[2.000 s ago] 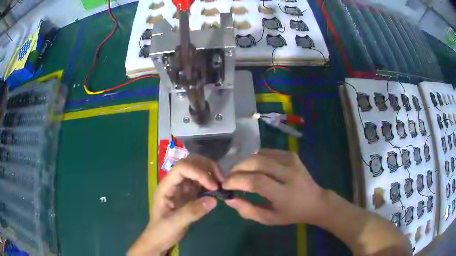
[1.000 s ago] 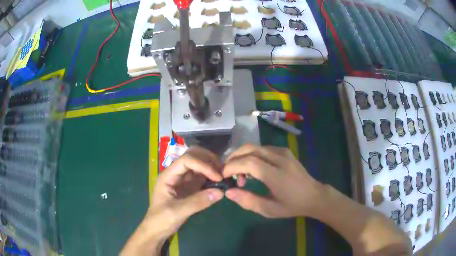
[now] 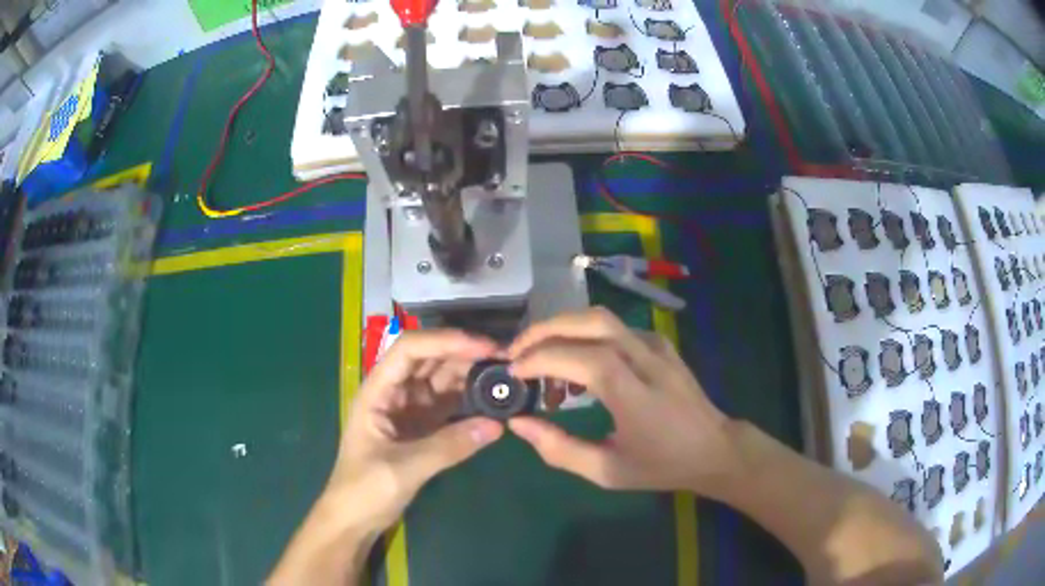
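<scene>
A small round black module (image 3: 500,392) with a light centre is held between both hands, its round face turned up to the camera. My left hand (image 3: 415,401) grips its left side with thumb and fingers. My right hand (image 3: 619,401) grips its right side. Both hands are bare and in front of the silver test fixture (image 3: 464,269). The fixture's lever stands upright with a red handle (image 3: 413,9) at the top edge. The nest under the fixture's block is mostly hidden.
A foam tray of modules (image 3: 625,126) lies behind the fixture, another foam tray (image 3: 877,269) at right. Clear blister trays (image 3: 75,378) stand at left and back right. Test clips (image 3: 636,275) lie right of the fixture. A red cable (image 3: 235,115) curves at back left.
The module has been tilted so its round face now shows, where before only its dark edge showed. Both hands have moved slightly up towards the fixture.
</scene>
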